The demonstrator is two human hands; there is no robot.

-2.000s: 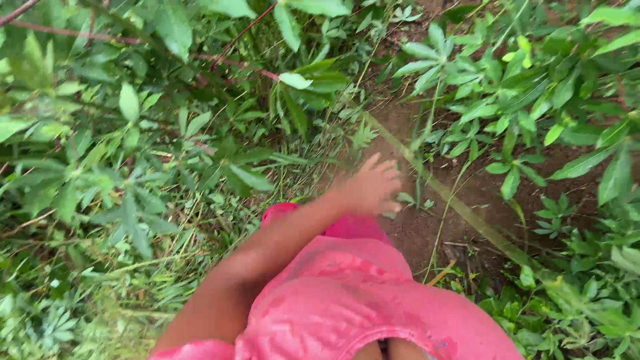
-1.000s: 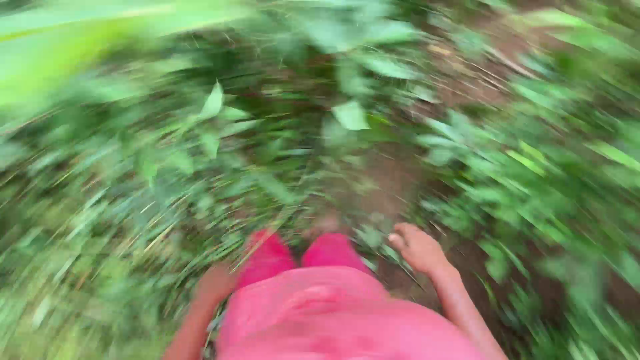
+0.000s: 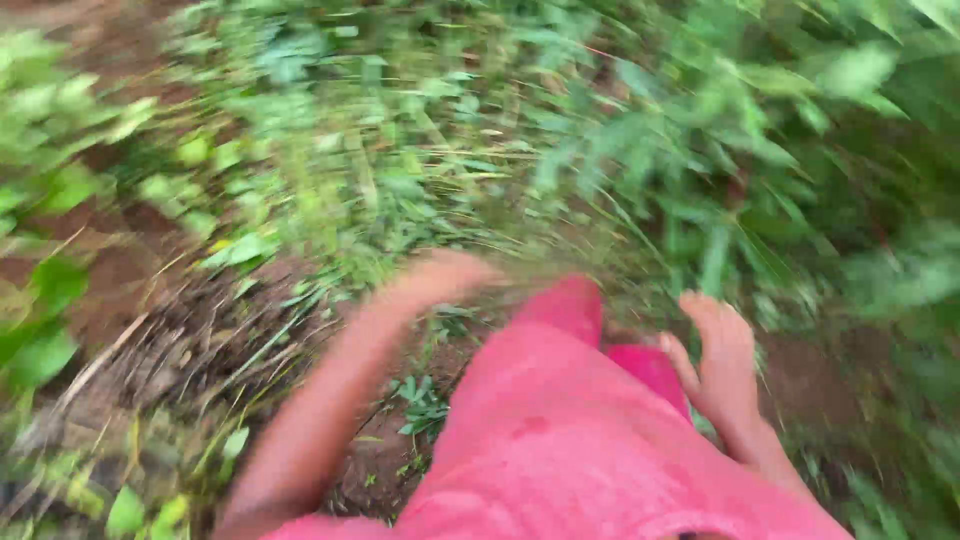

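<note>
My left hand [image 3: 454, 271] reaches forward to the left of my pink-clad legs, over low grass [image 3: 420, 202]. It is strongly blurred, so its fingers cannot be made out. On the other side, my right hand [image 3: 716, 352] is beside my right thigh, thumb apart from the fingers, with nothing seen in it. Between the hands are the pink trousers [image 3: 566, 304] on my legs, below a pink shirt [image 3: 555, 427] with a darker damp-looking spot. Leafy stems [image 3: 675, 135] rise just ahead of the right hand.
Brown soil with dry stalks [image 3: 217, 337] lies at the left, near broad-leaved plants [image 3: 45, 322]. A small green plant [image 3: 420, 405] grows by my left side. Dense foliage [image 3: 900, 262] stands at the right, with bare soil [image 3: 810, 375] under it.
The view has swung to a different patch of ground. My left arm, low at the side a second ago, now extends forward. The right hand remains beside my legs.
</note>
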